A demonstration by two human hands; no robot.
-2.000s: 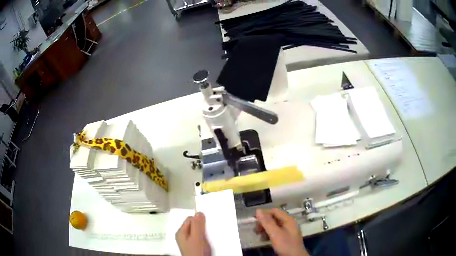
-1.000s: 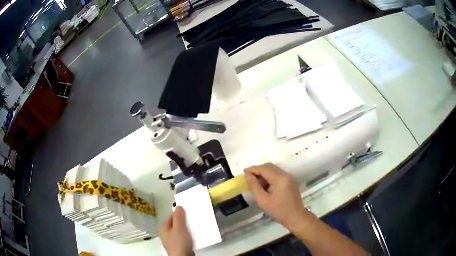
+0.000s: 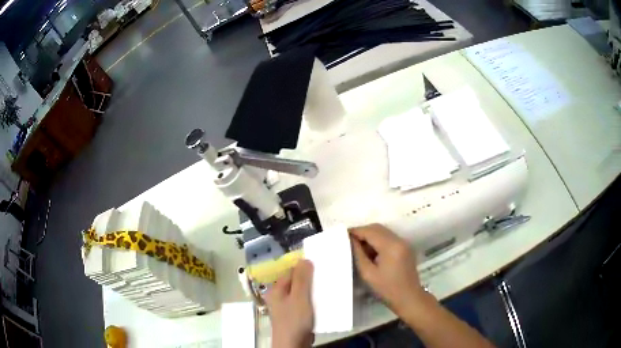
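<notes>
A white panel (image 3: 332, 282) lies upright in view at the front of the skiving machine's working end, below the presser foot assembly (image 3: 242, 187). My left hand (image 3: 293, 302) grips its left edge. My right hand (image 3: 385, 265) has its fingertips pinched at its upper right corner. The yellow strip (image 3: 274, 266) shows left of the panel; its right part is hidden behind the panel. A single panel (image 3: 238, 326) lies on the bench left of my left hand. The feed area is partly covered.
A tall stack of panels (image 3: 153, 272) with a spotted band (image 3: 153, 246) stands left. An orange ball (image 3: 115, 336) is near the left corner. Loose panels (image 3: 417, 151) lie on the machine's right end. A black sheet (image 3: 276, 102) and a lever (image 3: 279, 163) are behind.
The panel and my left hand have moved right across the machine front, now covering the right part of the yellow strip. My right fingers have come to the panel's corner. The view has shifted.
</notes>
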